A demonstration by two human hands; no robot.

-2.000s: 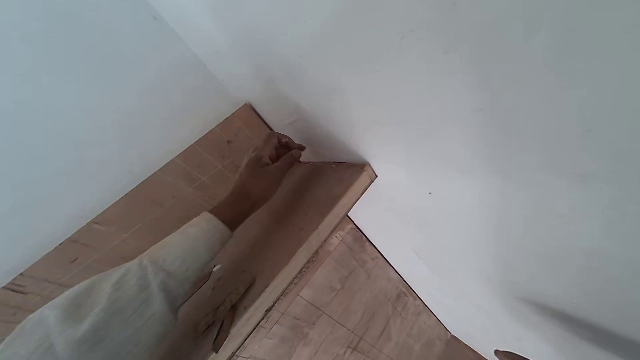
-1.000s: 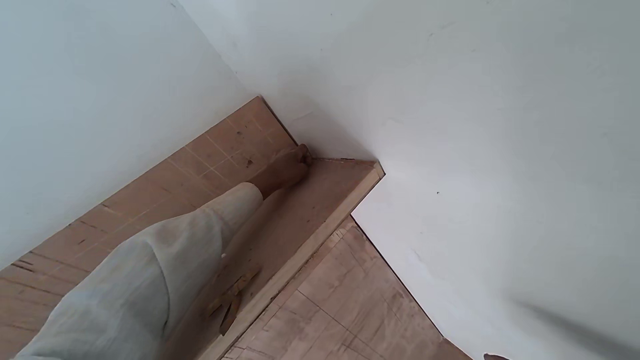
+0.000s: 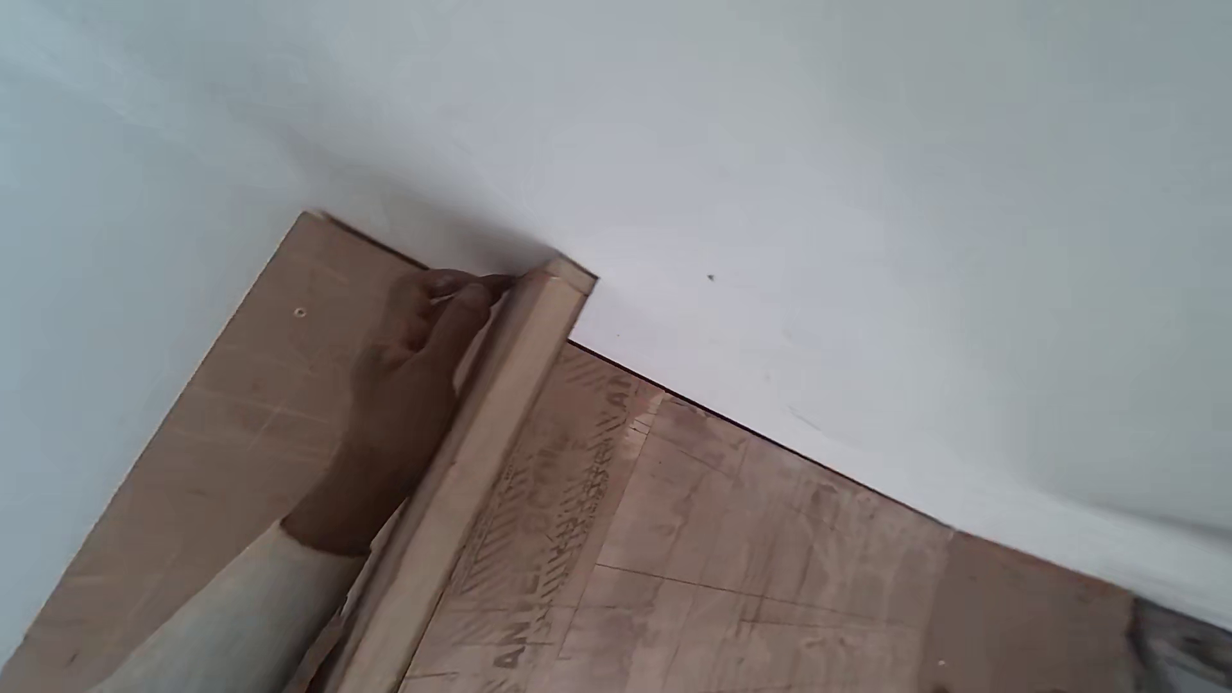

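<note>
My left hand [image 3: 414, 385], in a pale long sleeve [image 3: 241, 616], reaches up from the lower left. Its fingers are curled at the wall beside the end of a wooden board [image 3: 472, 472], whose light front edge faces me. A small pale sliver shows by the thumb and fingers; whether they grip anything cannot be told. Behind the hand lies a brown wooden panel [image 3: 231, 404] with a small round mark. My right hand is not in view.
A white wall [image 3: 818, 241] meets the panels along a thin dark gap. Right of the board is another wooden panel [image 3: 731, 539] with drawn lines and stamped writing. Something dark grey [image 3: 1189, 645] is partly visible at the lower right corner.
The view has shifted a lot, and the board is now seen more edge-on. My left hand remains near the board's end by the wall. The brown object on the board earlier is no longer visible.
</note>
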